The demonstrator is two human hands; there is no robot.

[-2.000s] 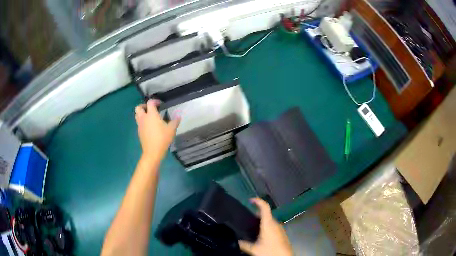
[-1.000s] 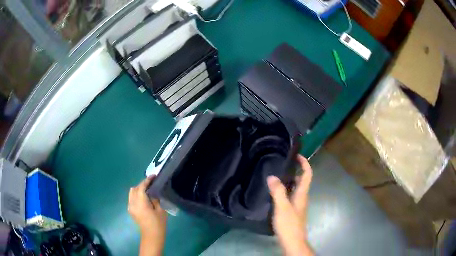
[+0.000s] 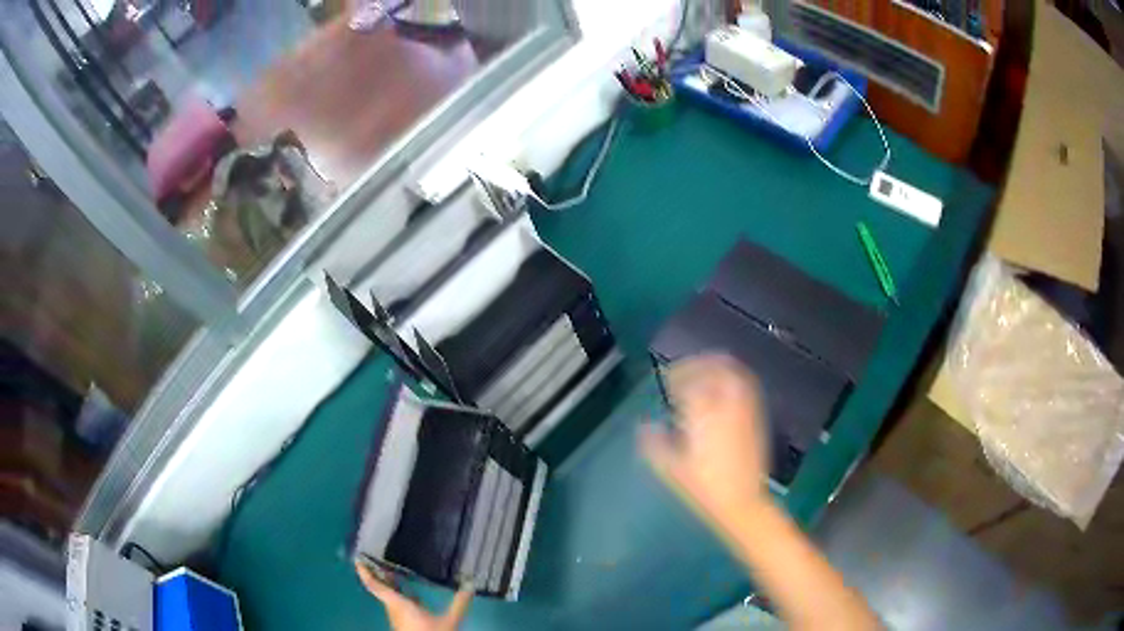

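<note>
My left hand (image 3: 419, 606), cut by the lower edge, holds an open box sleeve (image 3: 503, 524) with a striped side and a light inside. It is just left of centre, near a row of upright open box sleeves (image 3: 542, 382). My right hand (image 3: 709, 425) is blurred and above the near edge of the plain black boxes (image 3: 789, 333); its fingers look apart and nothing shows in it.
A green pen (image 3: 876, 261) lies at the right, below a white power strip (image 3: 906, 199). A blue tray (image 3: 842, 113) holds white adapters. A pen cup (image 3: 648, 111) stands at the back. A blue instrument (image 3: 197, 604) is lower left. A carton (image 3: 1054, 185) and clear wrap (image 3: 1042, 394) are right.
The box with the black moulded inside has left my hands and is not seen. An open sleeve is now in my left hand, left of centre. My right hand has moved up towards the black boxes.
</note>
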